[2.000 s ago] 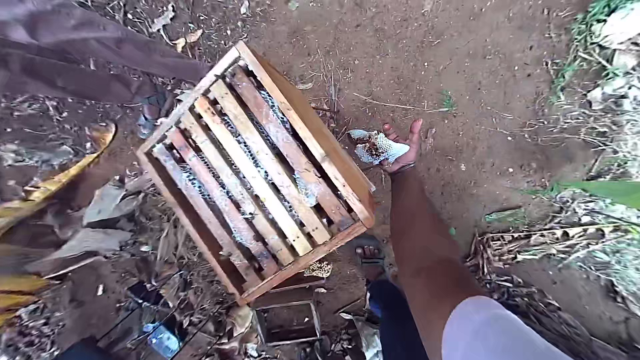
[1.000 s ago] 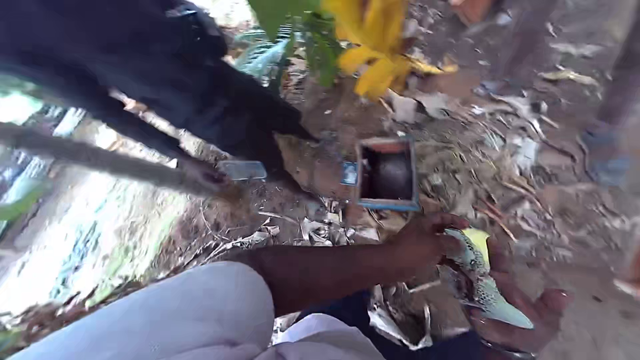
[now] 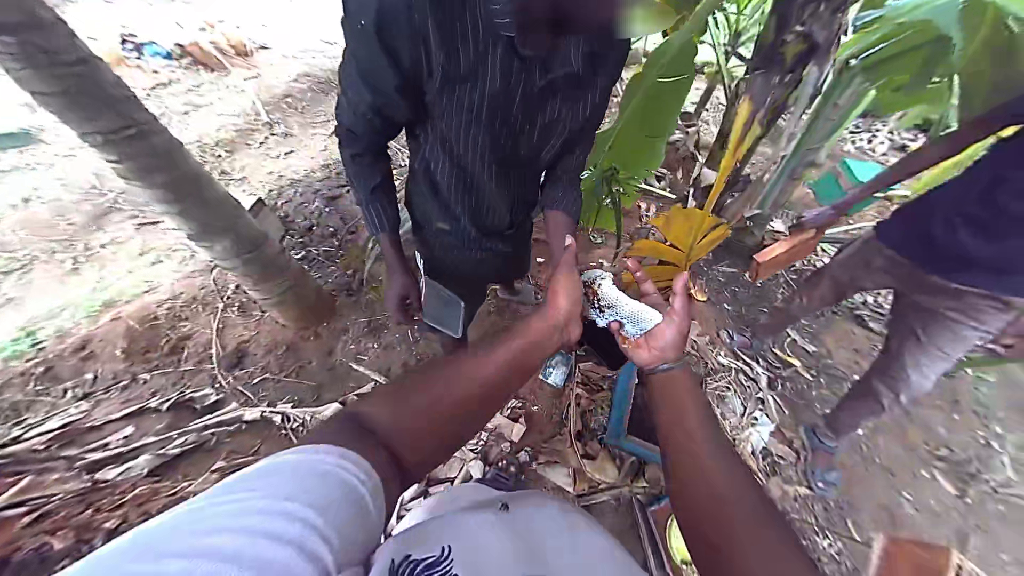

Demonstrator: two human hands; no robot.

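Observation:
A piece of pale honeycomb [image 3: 632, 314] with darker brown cells at one end rests in my right hand [image 3: 666, 326], its palm turned up and its fingers curled around the lower end. My left hand [image 3: 565, 294] is upright beside the comb's darker end, fingers extended and palm toward it; whether it touches the comb is unclear. A dark wristband [image 3: 666, 366] circles my right wrist. Below the hands is a blue-edged wooden box [image 3: 622, 412], partly hidden by my right forearm.
A person in a dark striped shirt [image 3: 496, 120] stands opposite, holding a flat clear-looking object [image 3: 442, 307]. Another person [image 3: 952, 240] at right holds a wooden piece [image 3: 786, 254]. A leaning trunk [image 3: 184, 184] rises at left. Dry leaves and a wooden corner [image 3: 912, 556] lie lower down.
The view has swung from the slatted wooden box to the people. My left hand, on the comb one second ago, is now spread beside it. The comb remains in my right hand.

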